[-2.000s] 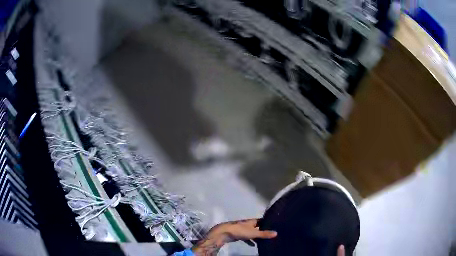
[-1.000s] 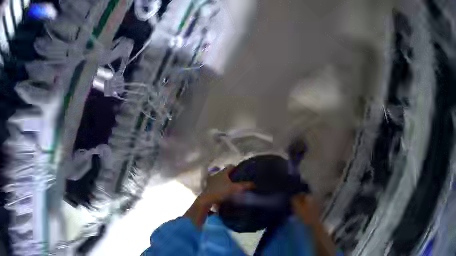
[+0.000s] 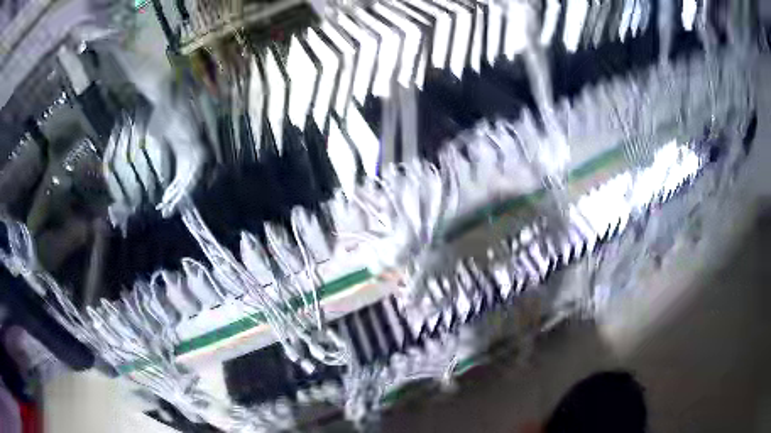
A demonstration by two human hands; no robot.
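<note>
The black round stool seat (image 3: 598,408) shows at the bottom right, cut off by the frame edge. A tiny blurred skin-toned patch touches its left side at the edge; it may be part of my left hand, but its grip is hidden. My right hand is out of the picture. The rack shelf (image 3: 228,337) runs slantwise across the view, a pale edge with a green strip. Racked phones (image 3: 385,59) stand upright in a close row above it, with bright white faces. White cables (image 3: 254,296) hang over the shelf edge in loops.
A lower row of bright racked phones (image 3: 604,203) stands below the shelf edge. More cables hang beneath it. Pale floor (image 3: 702,372) shows at the lower right. Blurred dark and red shapes are at the lower left edge.
The view has swung from the aisle and floor onto the rack. The stool seat now shows only at the bottom right, and the hands and blue sleeves have almost wholly left the picture.
</note>
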